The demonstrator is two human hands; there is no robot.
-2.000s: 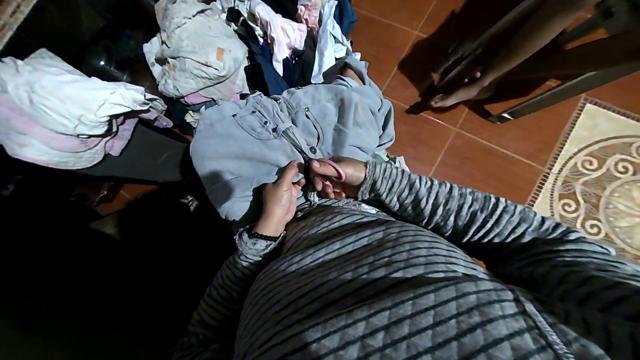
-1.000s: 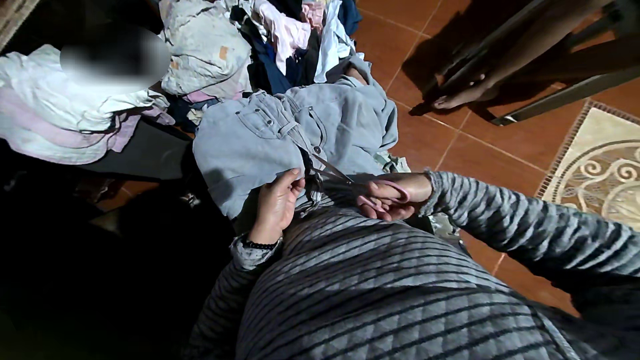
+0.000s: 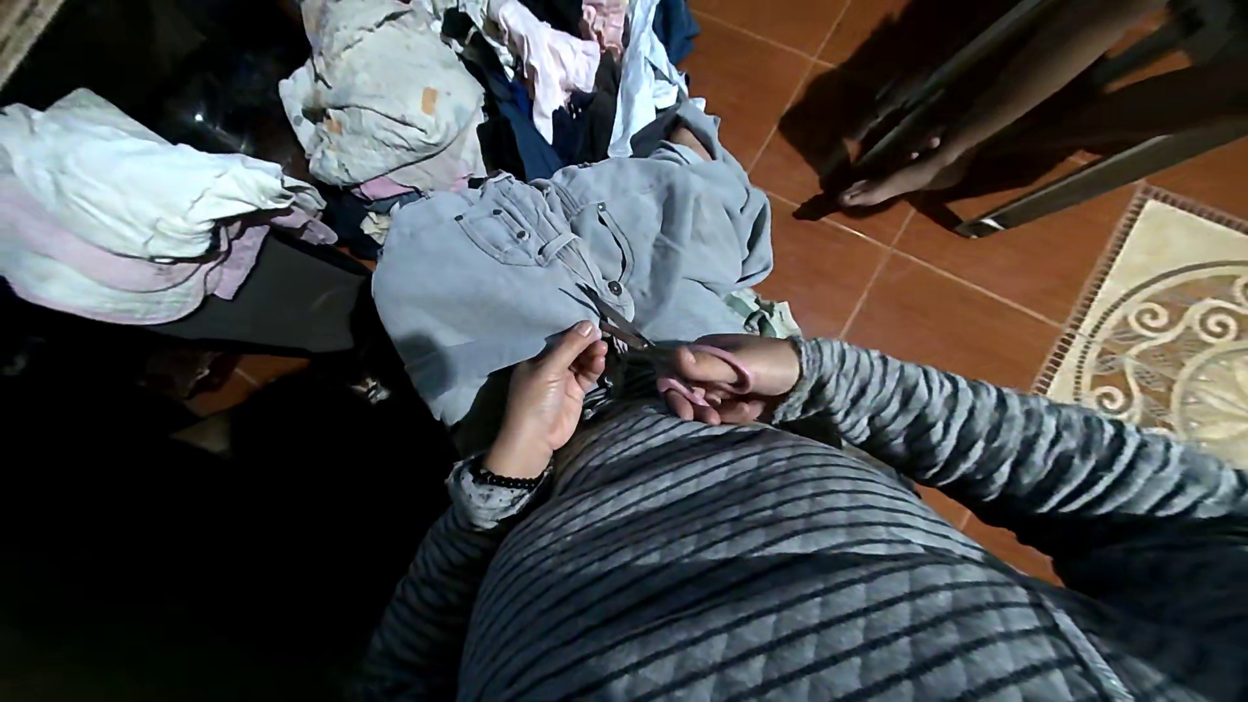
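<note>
Light grey-blue denim pants (image 3: 673, 210) with a pocket, rivets and a button lie spread over my lap. My right hand (image 3: 726, 378) has its fingers through the pink handles of a pair of scissors (image 3: 624, 327), whose blades are parted and point up and left over the waist of the pants. Beside the blades, my left hand (image 3: 556, 390) pinches something small between thumb and fingers, apparently a bit of the pants' edge; the exact piece is too dark to tell. A dark beaded bracelet is on the left wrist.
White and pink cloths (image 3: 127, 205) drape over a dark surface at left. A bundled stained cloth (image 3: 390, 97) and a pile of garments (image 3: 546, 68) lie beyond the pants. Another person's bare foot (image 3: 902, 180) rests by a chair leg (image 3: 1102, 185) on the tiled floor.
Two seconds ago my hands were close together at the waist of the pants. The right hand has since moved right, and the scissors' blades, hardly visible then, now show parted.
</note>
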